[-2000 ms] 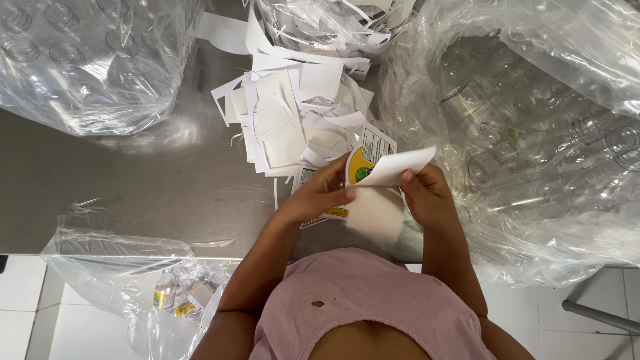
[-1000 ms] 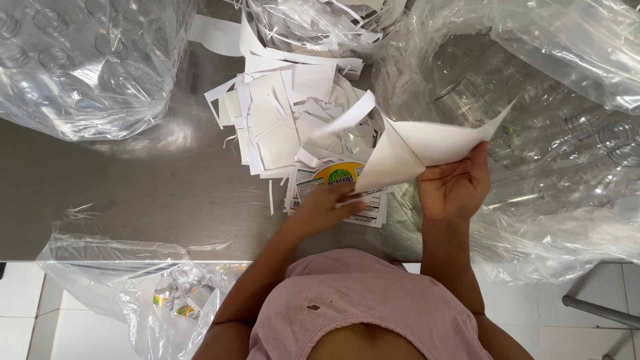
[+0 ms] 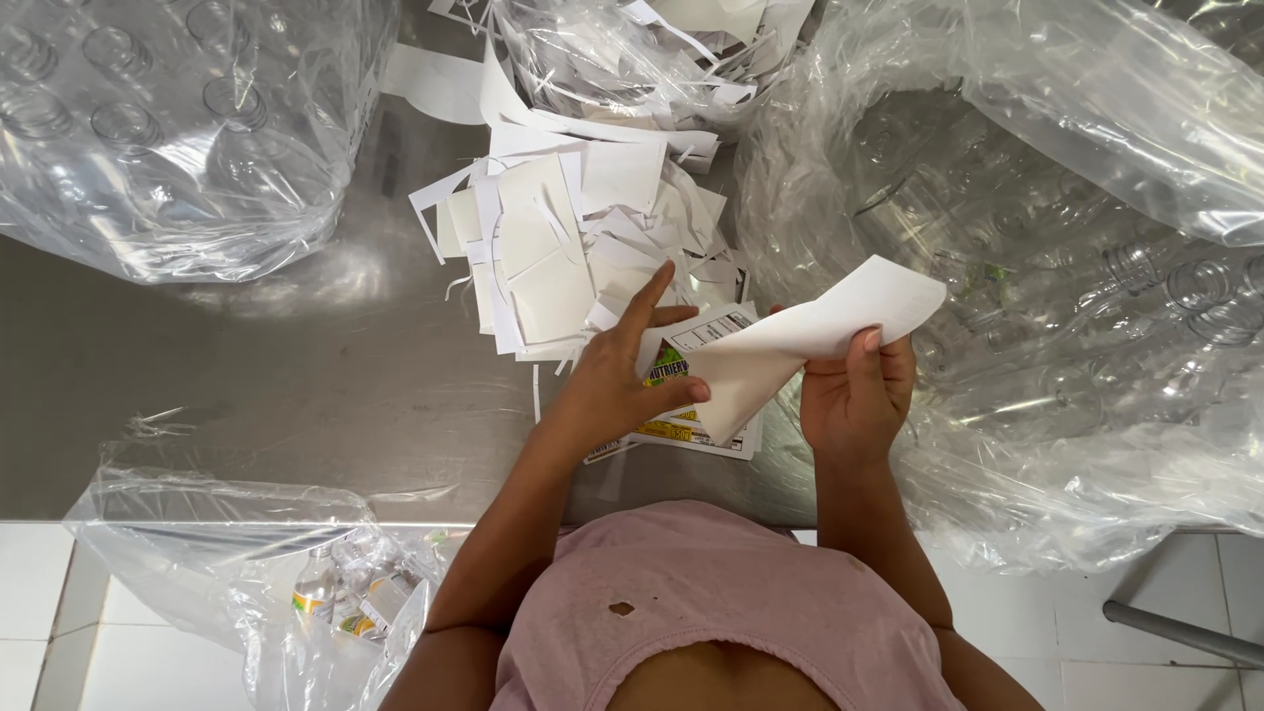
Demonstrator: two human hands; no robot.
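My right hand (image 3: pixel 859 395) holds a curled adhesive label sheet (image 3: pixel 820 326), its white back showing, thumb on top and fingers beneath. Near the sheet's left end, my left hand (image 3: pixel 627 370) has its fingers spread, the thumb close to the curled edge; whether it touches is unclear. Beneath both lies a stack of printed labels (image 3: pixel 736 444) in yellow, green and white on the steel table. White backing paper scraps (image 3: pixel 538 257) are heaped just beyond my left hand.
Clear plastic bags of empty clear bottles stand at the left (image 3: pixel 178 128) and right (image 3: pixel 1066 247). Another bag (image 3: pixel 632 59) holds paper scraps at the back. Labelled bottles (image 3: pixel 316 583) sit in a plastic bag at the table's (image 3: pixel 247 395) front edge.
The sheet, lifted and spread to the right one second ago, is now lower and more curled. My left hand has moved from the label stack up toward the scraps, fingers spread.
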